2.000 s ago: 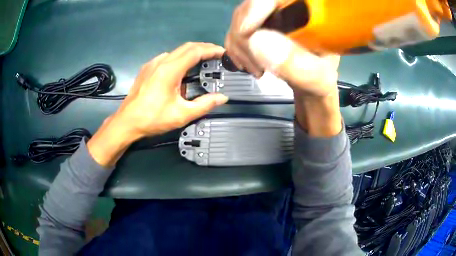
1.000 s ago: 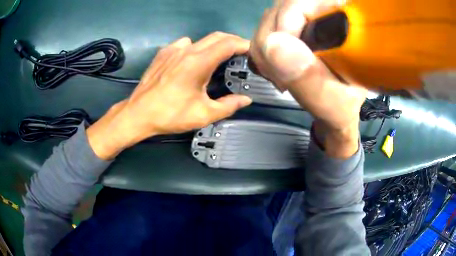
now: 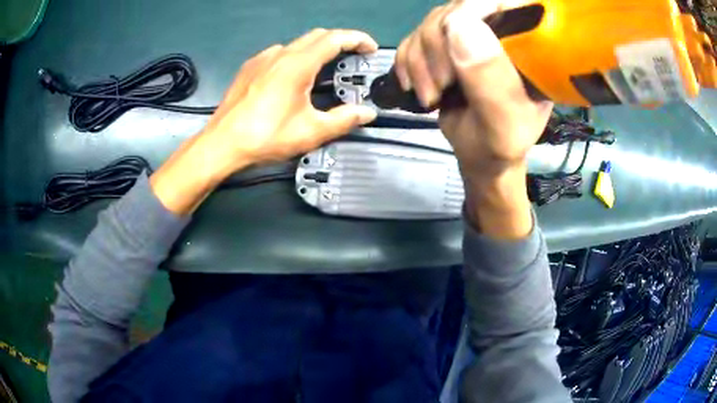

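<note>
Two grey ribbed charger cases lie side by side on the green mat. My left hand (image 3: 275, 102) steadies the left end of the far case (image 3: 353, 76), thumb and forefinger on its two sides. My right hand (image 3: 479, 79) grips the orange and black electric screwdriver (image 3: 593, 51) near its dark nose. The nose tip rests at the near side of the far case's end; the screw under it is hidden. The near case (image 3: 385, 181) lies untouched, with screws showing at its left end. My right hand and the screwdriver cover much of the far case.
Two black power cord bundles (image 3: 134, 93) lie at left. Thinner black lead bundles (image 3: 557, 187) lie at right, by a yellow block with a blue tip (image 3: 604, 187). Black corded units (image 3: 629, 315) fill a blue crate at lower right. A green tray (image 3: 22, 17) shows at upper left.
The screwdriver nose has moved from the far side of the far case's end to its near side. My left hand still steadies the case. The whole view has shifted a little.
</note>
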